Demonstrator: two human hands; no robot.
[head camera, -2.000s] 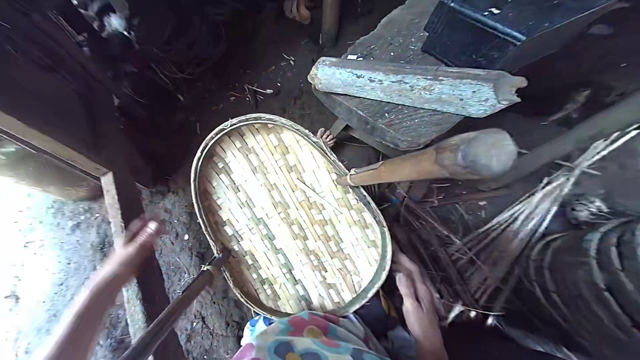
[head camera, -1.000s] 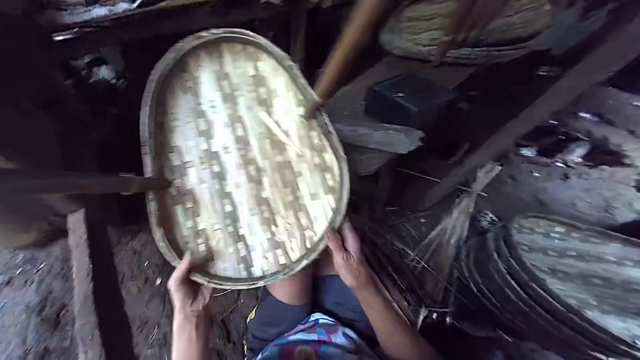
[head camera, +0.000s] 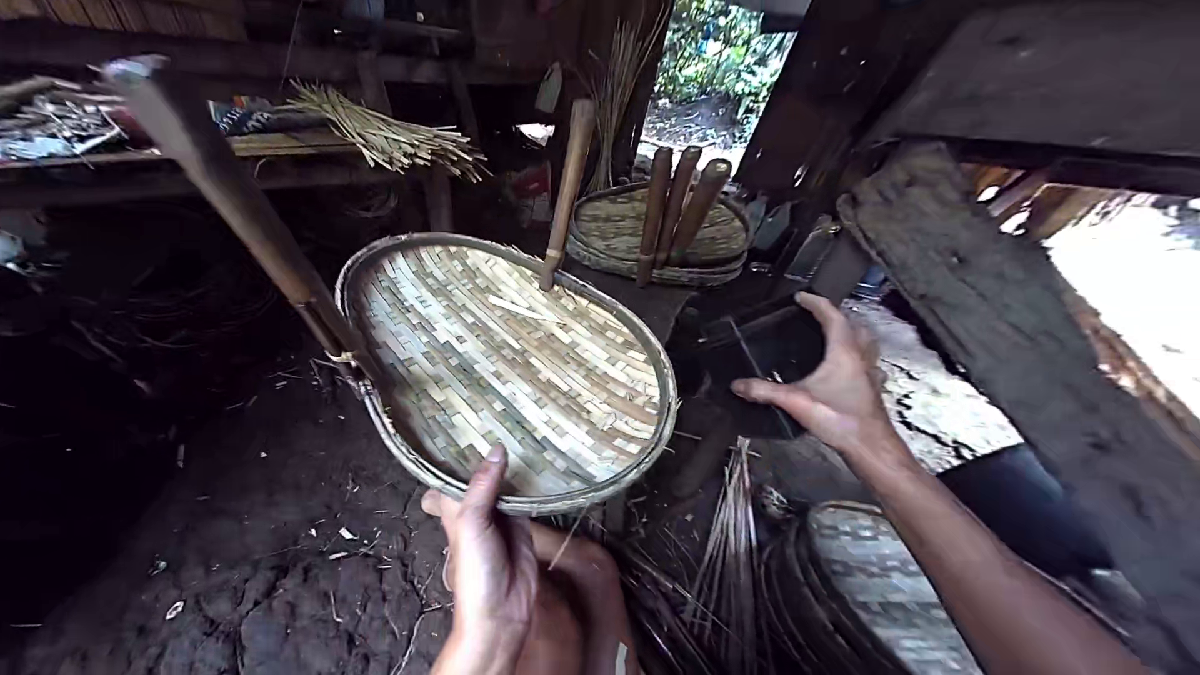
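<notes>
A woven bamboo tray with a bound rim and two wooden poles fixed at its sides is held over my lap. My left hand grips its near rim, thumb on the weave. The thick left pole slants up and away to the left; the shorter pole stands at the far rim. A loose pale strip lies on the weave. To the right of the tray, my right hand is raised with thumb and fingers apart, holding nothing, in front of a dark box.
Similar trays with poles are stacked ahead. Bamboo strips lie on a wooden bench at the left back. A bundle of thin strips and another woven tray are at the lower right. A broad plank slants along the right.
One second ago both hands held the tray's near rim; my right hand has let go and moved to the right. The view has swung upward to show the bench and stacked trays.
</notes>
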